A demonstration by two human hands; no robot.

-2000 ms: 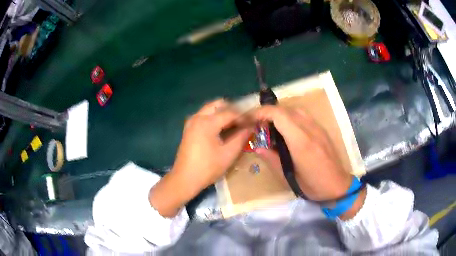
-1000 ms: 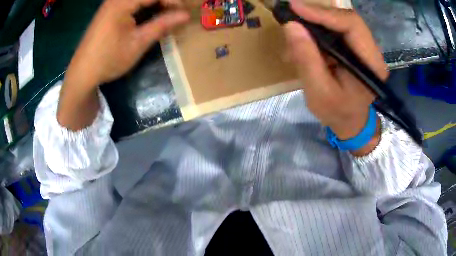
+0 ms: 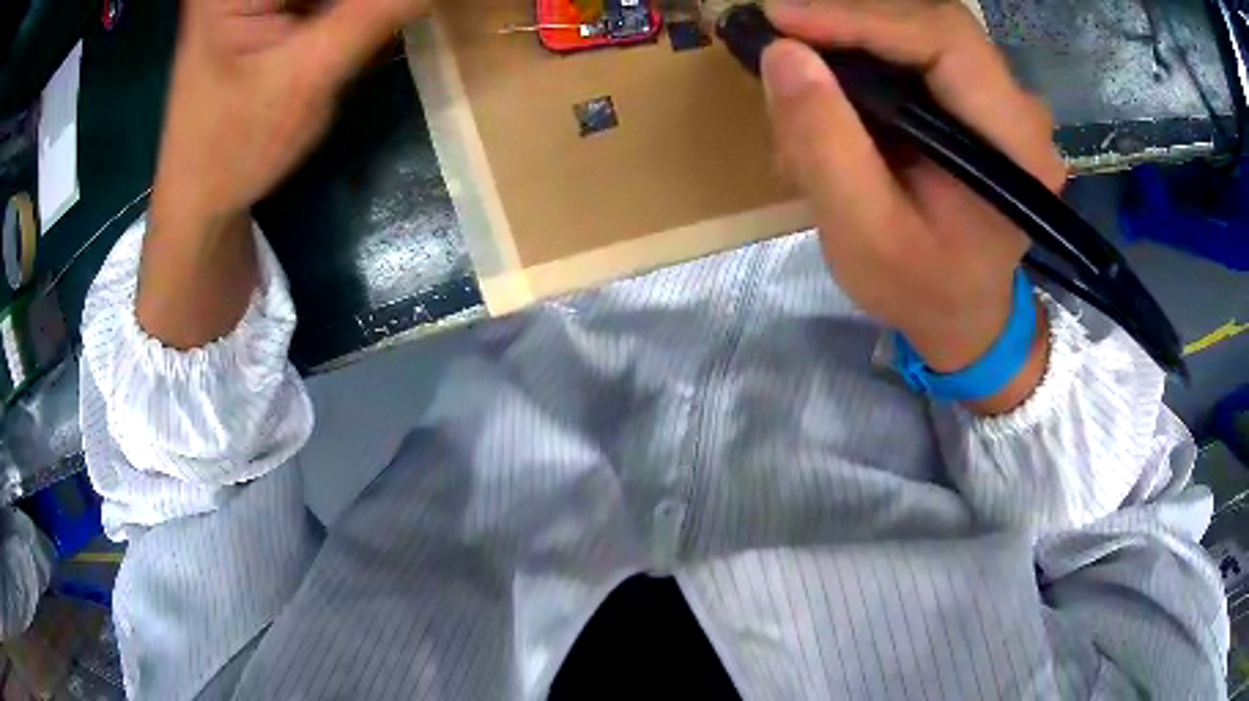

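A red housing with its circuit board [image 3: 599, 25] lies at the top edge on the tan, tape-edged work board [image 3: 644, 164], partly cut off. A thin light strip [image 3: 537, 28] reaches its left side. One dark square pad [image 3: 689, 36] lies right of the housing, another [image 3: 596, 115] below it. My right hand [image 3: 911, 192] holds the black soldering iron [image 3: 945, 130] at the upper right; its metal tip is cut off or unclear. My left hand [image 3: 254, 110] is left of the board, blurred, its fingers partly cut off by the top edge; I cannot tell what it holds.
A white paper [image 3: 59, 137], a tape roll [image 3: 18, 240] and part of the solder spool [image 3: 17, 336] are at the far left. The dark bench's front edge [image 3: 397, 322] runs below the board. A black cable hangs past my right wrist, which wears a blue strap [image 3: 993, 356].
The view has tilted down towards my smock. My hands, together over the red housing two seconds ago, are apart. The housing lies on the board, and my left hand has moved left.
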